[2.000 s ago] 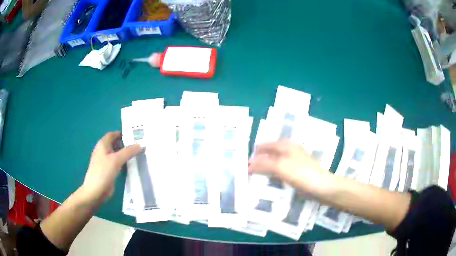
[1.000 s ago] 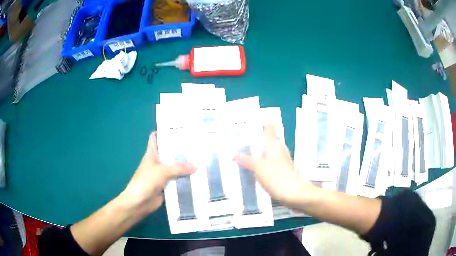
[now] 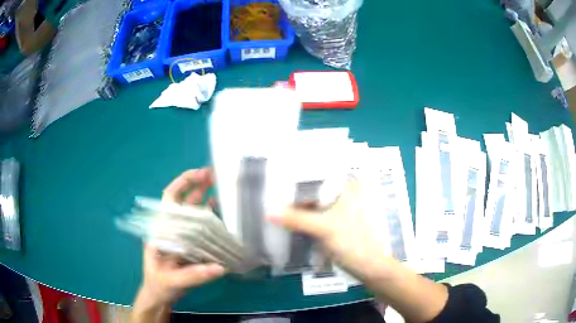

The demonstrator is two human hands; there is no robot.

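My left hand [image 3: 174, 252] holds a blurred bundle of window packs [image 3: 192, 232] on edge, at the lower left of centre. My right hand [image 3: 341, 227] is on white window packs with grey strips in their middle; one raised, blurred pack [image 3: 252, 126] stands between my hands. More window packs [image 3: 393, 208] lie just right of my right hand. A separate overlapping row of window packs [image 3: 445, 183] lies further right. My right fingertips are partly blurred against the packs.
Blue parts bins [image 3: 198, 60], white tissue [image 3: 186, 91], a red glue bottle [image 3: 325, 89] and a bag of metal parts [image 3: 325, 31] lie behind. Grey mesh straps [image 3: 79, 57] are at the back left, a clear-wrapped bundle [image 3: 10, 202] at the left edge, and blank white packs [image 3: 559, 167] far right.
The group of packs between my hands has come apart: a bundle is now tilted on edge in my left hand, and a pack is raised. The bins and bottle appear further right.
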